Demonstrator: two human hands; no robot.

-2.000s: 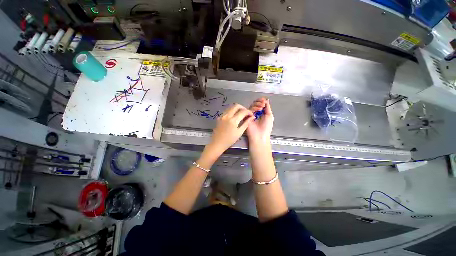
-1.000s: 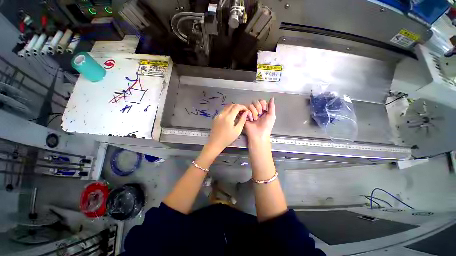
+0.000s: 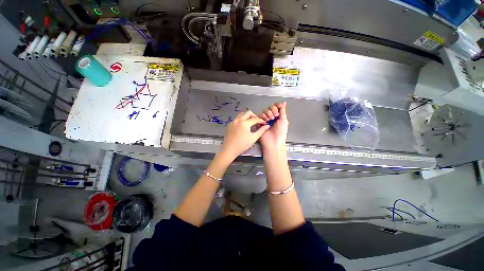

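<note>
Short blue wires [image 3: 273, 122] show between the curled fingers and palm of my right hand [image 3: 274, 129], above the grey metal tray [image 3: 308, 119]. My left hand [image 3: 241, 132] is beside it, its fingertips touching the bunch at the right palm; whether they pinch a wire is too small to tell. More short dark-blue wires [image 3: 215, 120] lie loose on the tray to the left of my hands. A clear plastic bag [image 3: 353, 122] with blue pieces inside lies on the right part of the tray.
A ruler strip [image 3: 339, 152] runs along the tray's near edge. The dark machine head [image 3: 220, 39] stands behind the tray. On the white cover [image 3: 90, 119] lie a teal roll [image 3: 94, 71] and scattered red and blue wires [image 3: 139, 98]. Red [image 3: 100, 210] and black [image 3: 132, 213] coils are lower left.
The machine head's side parts, spread apart one second ago, have moved back in. Blue in my right palm shows more clearly than one second ago. Both hands have shifted only slightly.
</note>
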